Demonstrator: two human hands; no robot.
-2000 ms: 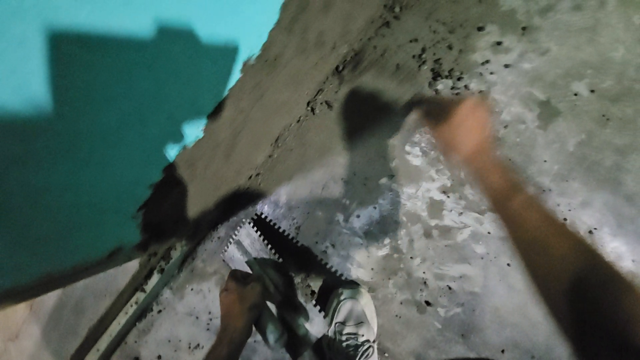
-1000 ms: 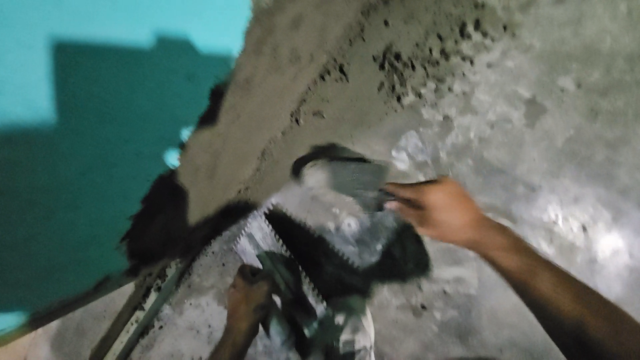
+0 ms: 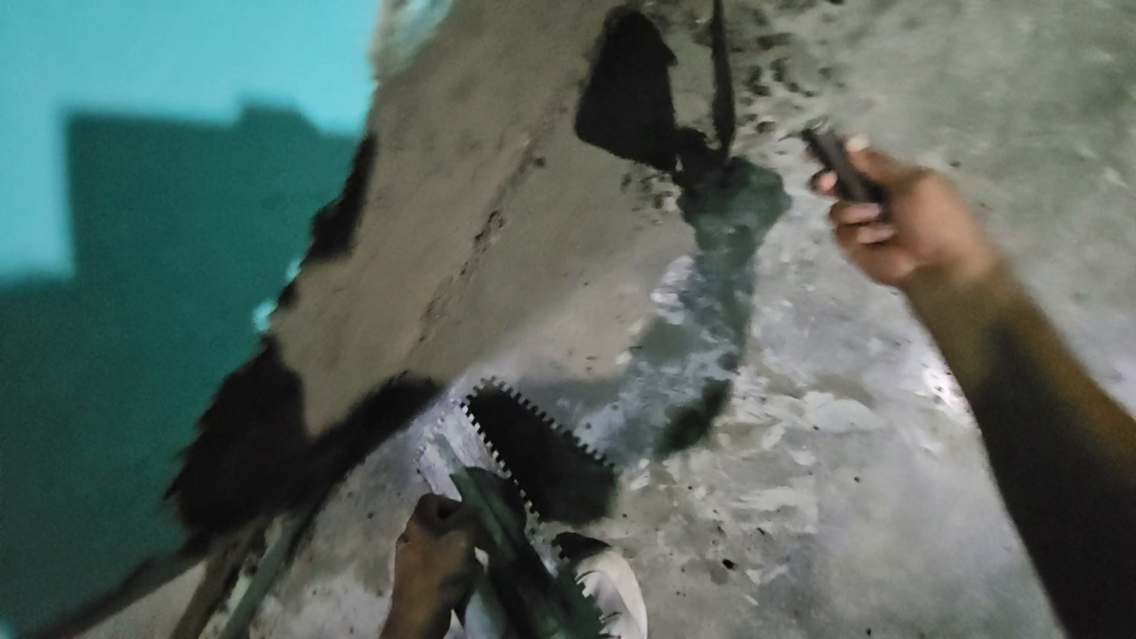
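Note:
At the lower centre my left hand (image 3: 435,555) grips a notched trowel (image 3: 448,444), its toothed edges pointing up and away; the handle is mostly hidden by the hand and shadow. My right hand (image 3: 905,213), on the right above the floor, is closed around the dark handle (image 3: 839,164) of a hand tool. The blade of that tool is hardly visible, thin and blurred. Grey mortar (image 3: 497,177) lies in a wide band on the concrete floor, left of my right hand. Shadows of my arm and the tool fall across the mortar and floor.
A turquoise wall (image 3: 204,204) rises along the left. Long narrow strips (image 3: 266,568) lie at its foot, lower left. A shoe (image 3: 617,586) stands beside the notched trowel. The concrete floor (image 3: 843,461) on the right carries pale smears and small crumbs.
My right hand, lower and near the notched trowel one second ago with a flat blade in view, has moved up and away from it. My left hand keeps its hold on the notched trowel.

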